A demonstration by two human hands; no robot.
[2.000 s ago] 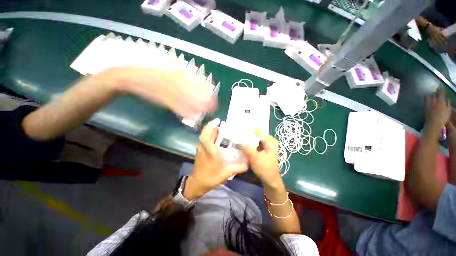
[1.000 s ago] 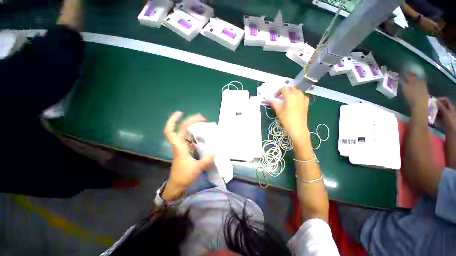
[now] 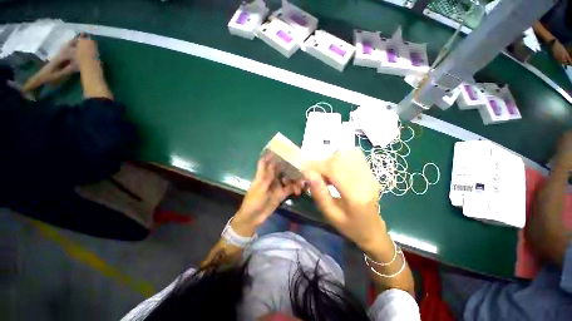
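Note:
My left hand (image 3: 266, 194) grips a small carton (image 3: 283, 154) that is opened out and tilted up, its inside yellowish. My right hand (image 3: 345, 191) is blurred and its fingertips are at the carton's near right end; whether they grip it is not clear. Flat white carton blanks (image 3: 323, 135) lie in a pile just beyond, partly hidden by my right hand. Small white squares (image 3: 378, 125), perhaps leaflets, are stacked by the grey post. Pale rubber bands (image 3: 392, 169) lie in a tangled heap to the right.
Purple-panel cartons (image 3: 335, 50) stand beyond the white strip (image 3: 251, 64). A grey post (image 3: 467, 53) slants up right. A larger blank stack (image 3: 489, 182) lies by the red mat (image 3: 530, 241). Another person's hands (image 3: 72, 59) are at white cartons (image 3: 37, 39) far left; another arm is right.
My right hand has come back from the small squares to the carton. My left hand now holds the carton opened out. The sawtooth row left of me is gone from its earlier place.

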